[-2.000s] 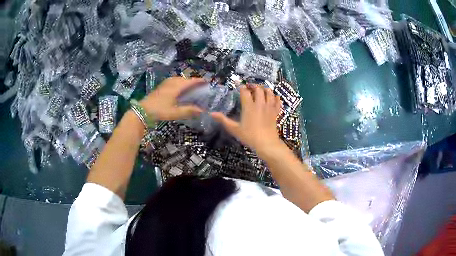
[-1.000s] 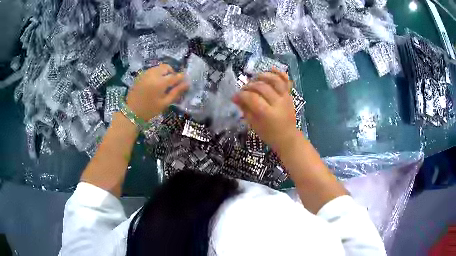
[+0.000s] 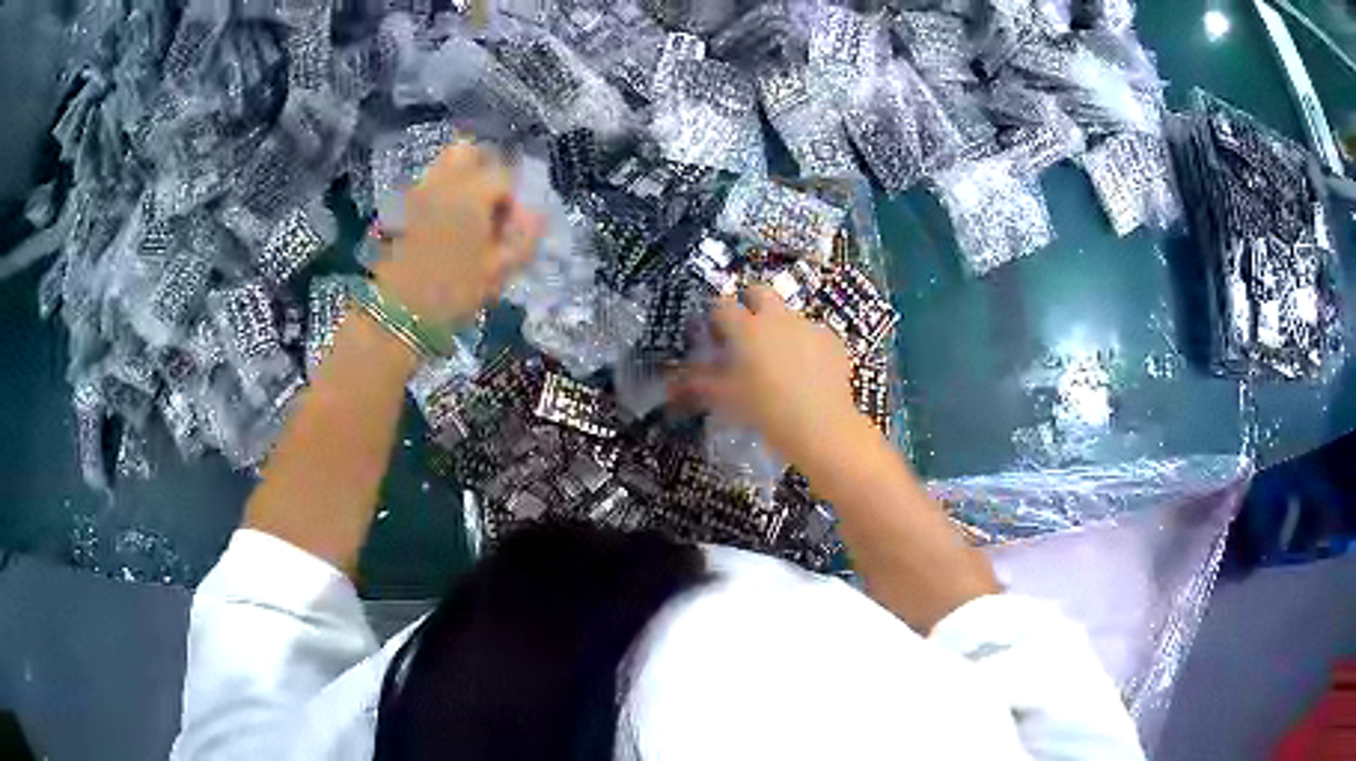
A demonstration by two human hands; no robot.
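Observation:
Loose dark circuit board modules [image 3: 595, 483] with gold and silver spots lie in a flat clear container [image 3: 888, 387] in front of me. My left hand [image 3: 458, 238] is blurred, over the container's upper left, fingers closed on a whitish small clear bag [image 3: 558, 298] that hangs to its right. My right hand [image 3: 766, 364] is over the middle of the modules, fingers bent down and blurred; whitish film shows by its fingertips, and I cannot tell whether it grips it. A bagged module [image 3: 781, 216] lies on the container's back right.
A heap of bagged modules [image 3: 179, 223] covers the back and left of the green table [image 3: 1026, 357]. A dark flat pack of modules [image 3: 1269, 245] lies at far right. A large clear bag [image 3: 1115, 572] hangs at the right table edge. Something red is at lower right.
My left hand has moved up and away from me with whitish bag film. My right hand has lowered towards the modules and moved slightly left.

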